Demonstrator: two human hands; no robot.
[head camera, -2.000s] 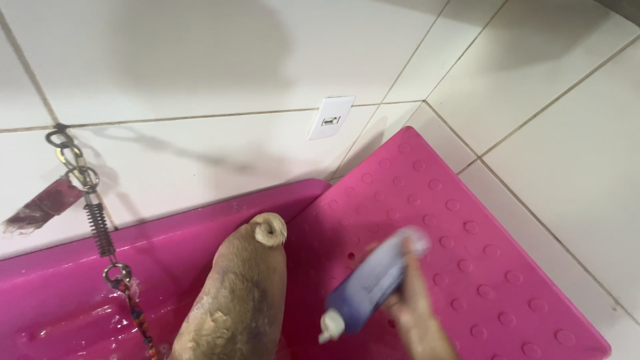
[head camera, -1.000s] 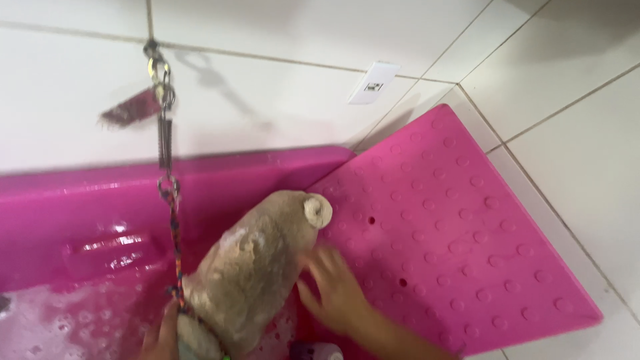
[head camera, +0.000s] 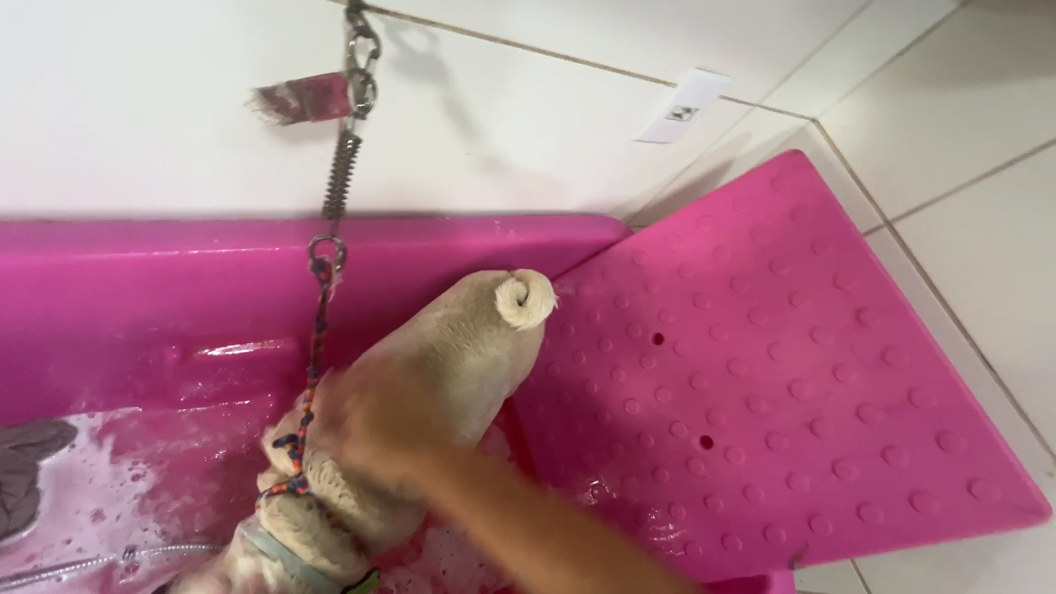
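A wet, light-coated dog (head camera: 462, 355) with a curled tail stands in a pink tub, its rear toward the ramp. My right hand (head camera: 388, 421), blurred, lies flat on the dog's back near the shoulders and grips no tool. A braided multicoloured cord (head camera: 313, 355) loops around the dog's neck and hangs from a metal spring and chain (head camera: 340, 177) on the wall. A pale collar (head camera: 285, 557) also circles the neck. At the lower edge, by the dog's head, a small bit of skin may be my left hand; the picture does not settle it.
The pink tub's rim (head camera: 462, 235) runs along the tiled wall. A studded pink ramp (head camera: 742, 371) slants at the right. Soapy water, a dark grey cloth (head camera: 29, 470) and a metal shower hose (head camera: 124, 557) are at the lower left. A white wall plate (head camera: 683, 107) sits above.
The bottle seen in my right hand two seconds ago is no longer in it. That hand has moved from beside the dog's rear onto its back. The view has shifted.
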